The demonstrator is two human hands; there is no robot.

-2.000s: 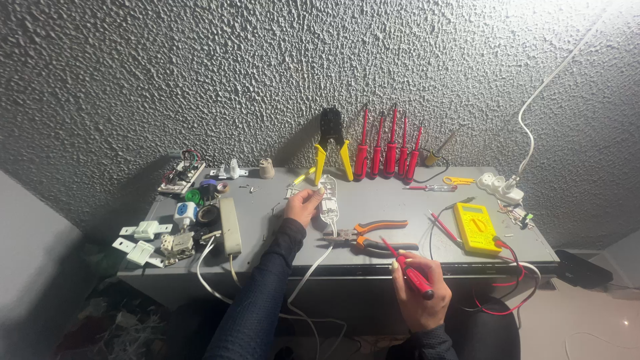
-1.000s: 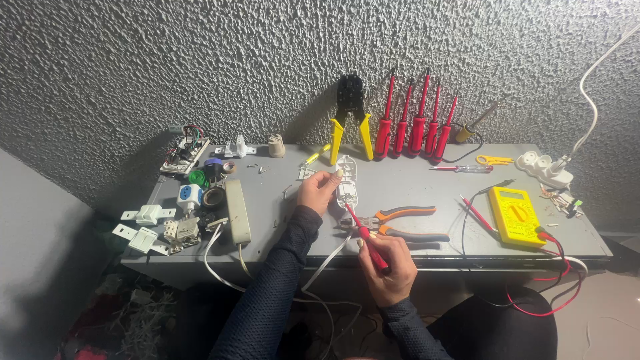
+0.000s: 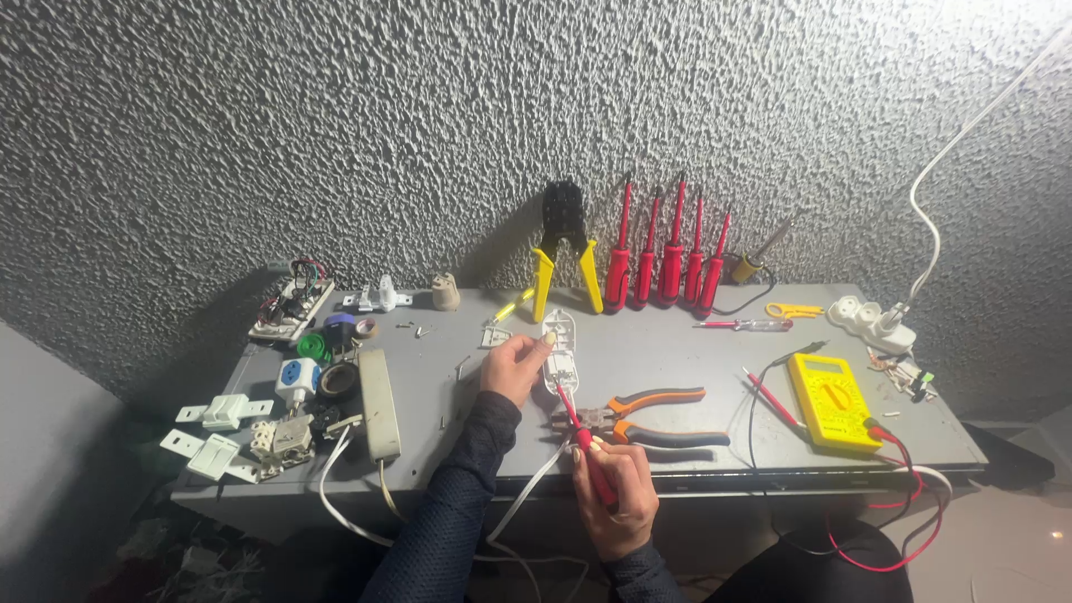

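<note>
My left hand (image 3: 512, 368) holds the left edge of an opened white plastic power strip housing (image 3: 561, 339), its thumb and finger near the middle. My right hand (image 3: 618, 498) grips the handle of a red insulated screwdriver (image 3: 593, 461), whose tip reaches the near end of the housing. A white cable (image 3: 529, 494) runs from that end over the table's front edge. Combination pliers with orange and grey handles (image 3: 662, 419) lie just right of the screwdriver, jaws partly behind its shaft. A small white plastic piece (image 3: 496, 337) lies behind my left hand.
A crimping tool (image 3: 565, 243) and several red screwdrivers (image 3: 670, 264) lean on the textured wall. A yellow multimeter (image 3: 833, 402) with leads lies right, near a white socket strip (image 3: 871, 325). Left are a long white strip (image 3: 379, 406), a blue-and-white adapter (image 3: 297, 378) and switch parts (image 3: 222, 412).
The screwdriver in my right hand has moved from beside the pliers' handles to the near end of the white housing. My left hand stays on the housing. The view has shifted somewhat.
</note>
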